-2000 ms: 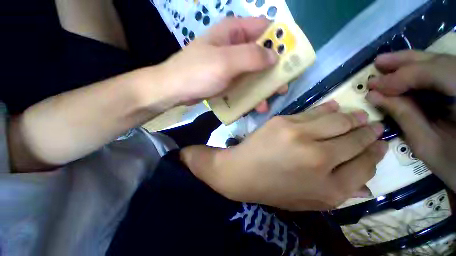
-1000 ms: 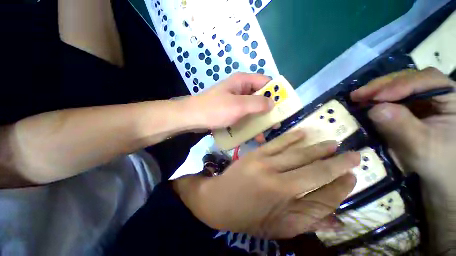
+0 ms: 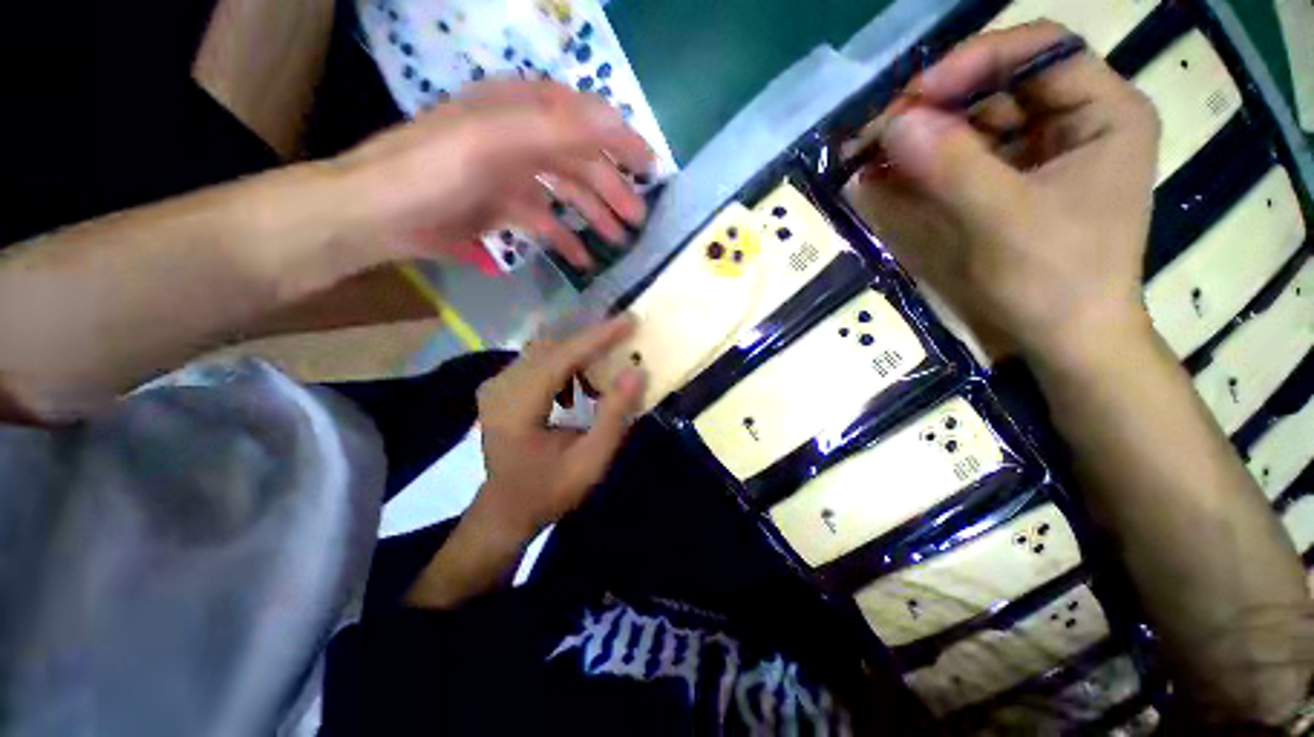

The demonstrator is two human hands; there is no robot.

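Observation:
A cream cover with a yellow camera area (image 3: 692,310) lies slanted over another cream cover (image 3: 807,238) at the upper left end of the black blister tray (image 3: 937,360). My left hand (image 3: 541,418) holds its lower left end between the fingers. My right hand (image 3: 1009,187) is above the tray, closed around a dark pen-like tool (image 3: 1049,61); its tip is hidden or blurred near my fingertips. Below, cream covers (image 3: 814,382) with dark lens discs lie in tray pockets, one above another.
A coworker's hand (image 3: 504,159) and bare forearm reach in from the left, beside the cover. A white sheet with dark dots (image 3: 591,58) lies behind it on the green bench (image 3: 721,58). Milky film (image 3: 764,108) edges the tray. More covers (image 3: 1225,259) lie at the right.
The coworker's hand has let go of the yellow-camera cover and moved up-left. The cover now lies at the tray with my left hand at its end. My left hand has drawn back left off the tray.

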